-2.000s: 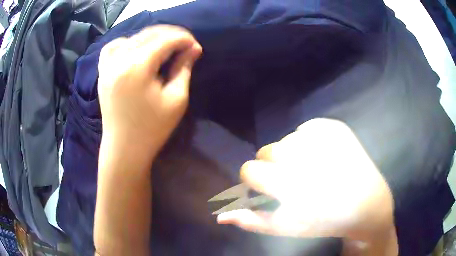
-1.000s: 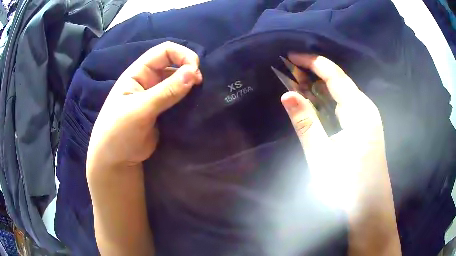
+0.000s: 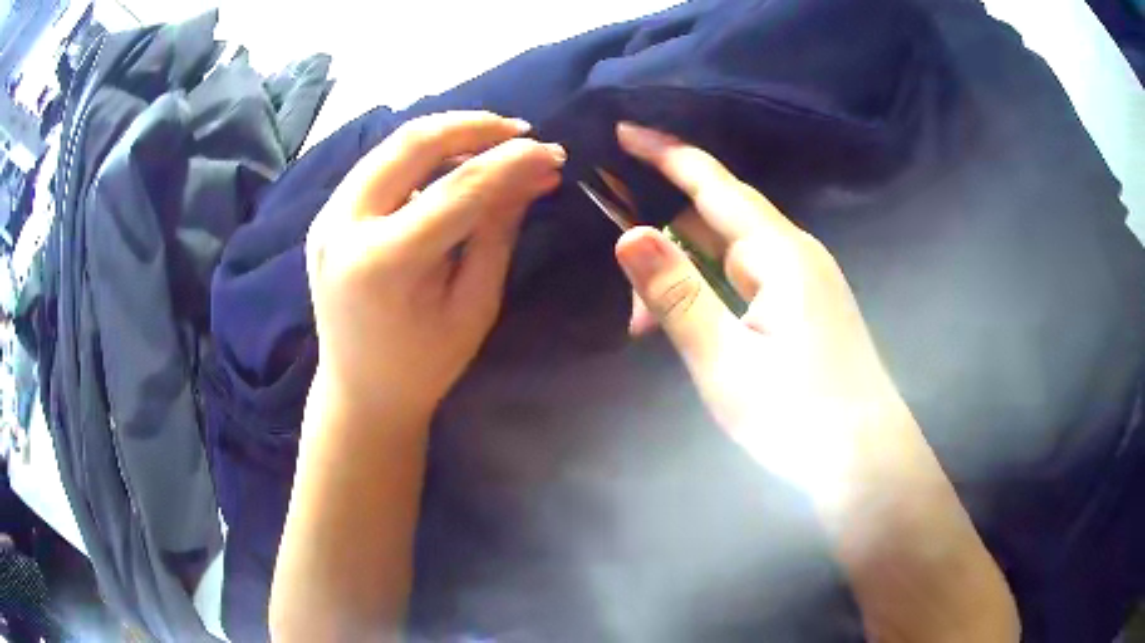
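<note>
The navy garment (image 3: 603,502) lies spread in front of me in soft folds, with a curved edge at the upper middle. My left hand (image 3: 414,251) has thumb and index finger pinched together at that edge; whether a thread is between them is too fine to tell. My right hand (image 3: 766,289) holds the thread snips (image 3: 615,205), with green handles in the palm. Their two pointed blades point up and left, a little right of my left fingertips and not touching them. No printed size mark shows.
Grey garments (image 3: 151,302) hang in a long heap at the left, beside the navy cloth. The white table top (image 3: 402,44) shows at the back and along the right edge. Dark patterned cloth is at the lower left corner.
My right hand has moved left with the snips, close to my left hand. My left hand has shifted slightly right. The printed XS mark seen one second ago is out of sight.
</note>
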